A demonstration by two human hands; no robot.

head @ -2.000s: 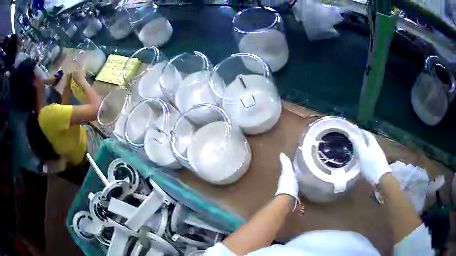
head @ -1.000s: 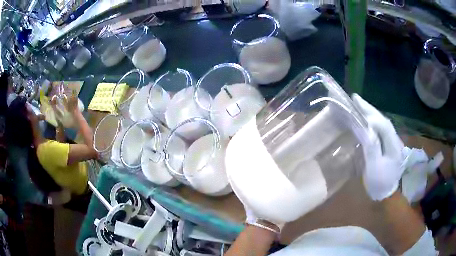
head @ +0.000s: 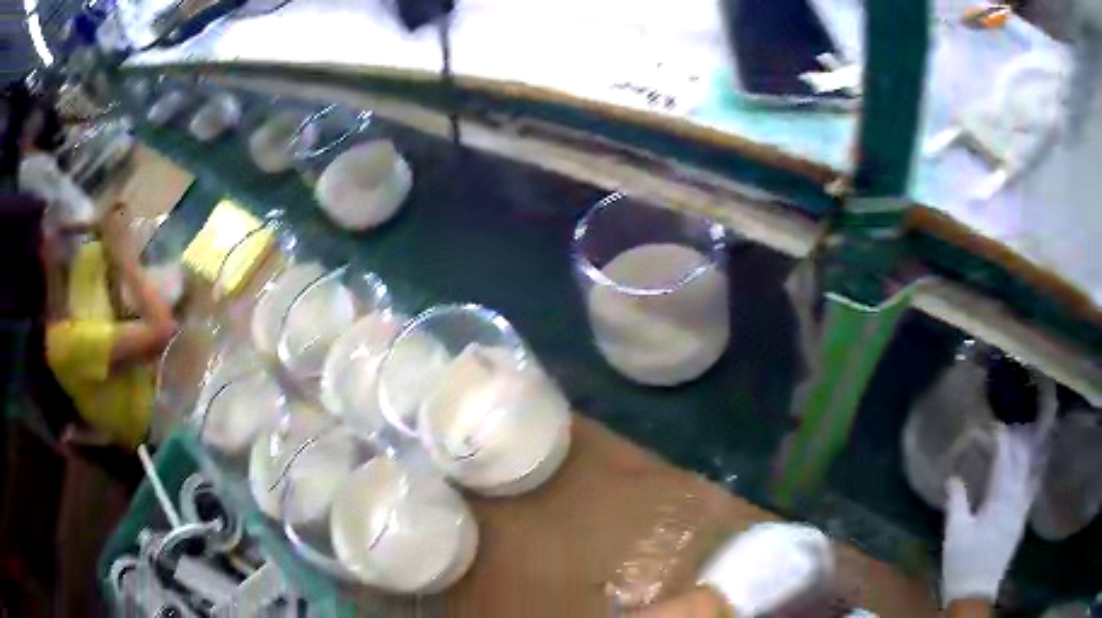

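Note:
My right hand (head: 993,519), in a white glove, is at the far right over the conveyor. Its fingers and thumb are at a tank body (head: 949,429) with a dark round centre at its top; the hand partly hides it. My left hand (head: 769,567), gloved in white, is low over the bench edge, blurred, with nothing seen in it; its fingers cannot be made out. Several clear-and-white tank bodies (head: 405,531) stand grouped on the brown bench (head: 592,507) to the left.
The dark green conveyor (head: 520,229) carries spaced tanks, one at the middle (head: 659,314). A green post (head: 834,398) and a white shelf (head: 580,60) stand beyond. A turquoise crate (head: 290,579) of inserts is lower left. A person in yellow (head: 103,362) works beside a yellow pad (head: 227,245).
The tank I held in both hands over the bench is gone from there. My right hand has moved right to a tank over the conveyor; my left hand has let go and lowered. The view has shifted.

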